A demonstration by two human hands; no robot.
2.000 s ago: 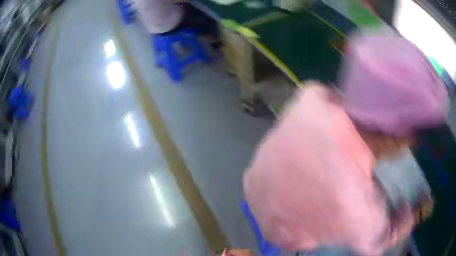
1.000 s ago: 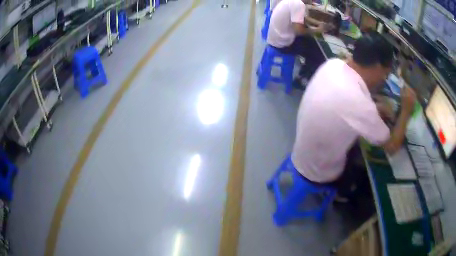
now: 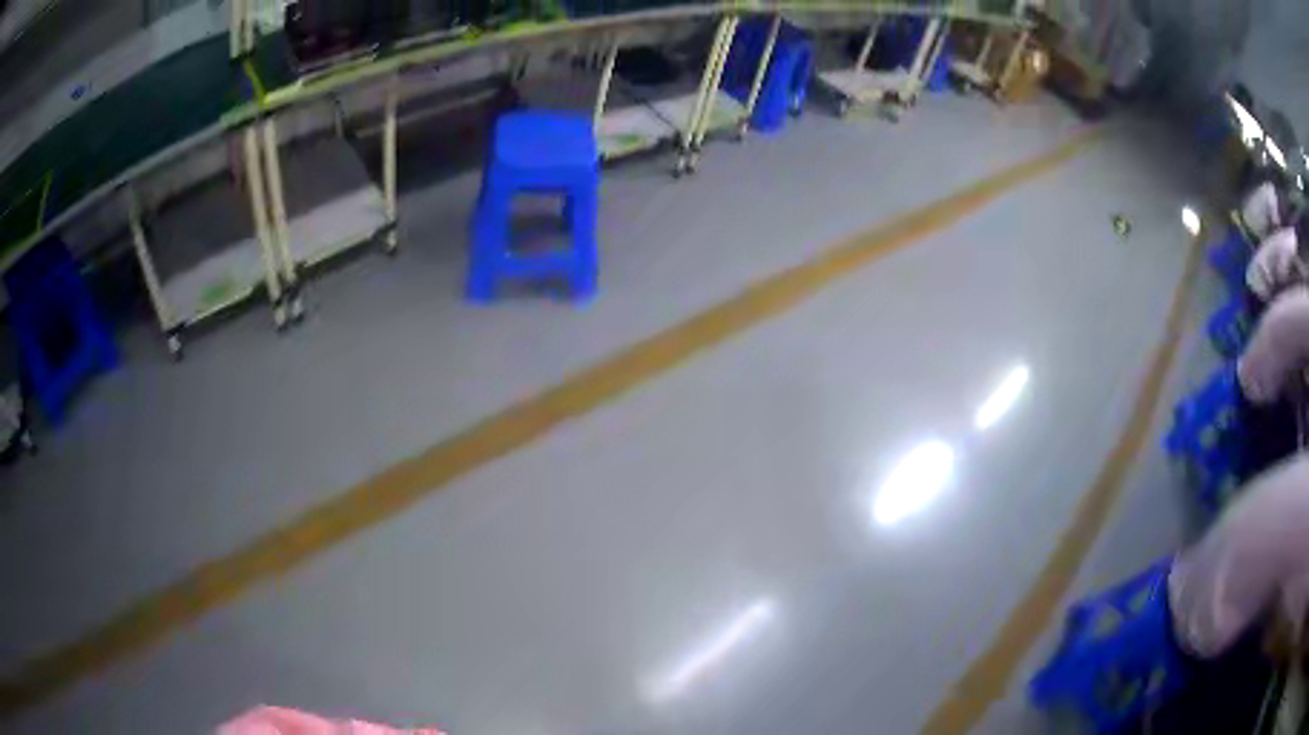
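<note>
Neither of my hands shows in the head view. A bit of pink cloth (image 3: 323, 722) is cut off by the bottom edge, left of centre; I cannot tell which part of the clothing it is. The grey floor (image 3: 603, 503) lies nearest in front of me, with bright light reflections on it. A yellow-brown floor line (image 3: 574, 391) crosses it diagonally. A blue plastic stool (image 3: 537, 208) stands upright beyond the line, beside the benches.
Benches on wheeled cream-coloured legs (image 3: 266, 216) run along the top left. Another blue stool (image 3: 58, 323) stands at far left. A second floor line (image 3: 1098, 503) runs at right. People in pink (image 3: 1249, 553) sit on blue stools (image 3: 1113, 646) along the right edge.
The view has swung left, away from the seated workers, who now show only at the right edge. The left benches and stool appear larger and nearer the middle. Pink cloth has appeared at the bottom.
</note>
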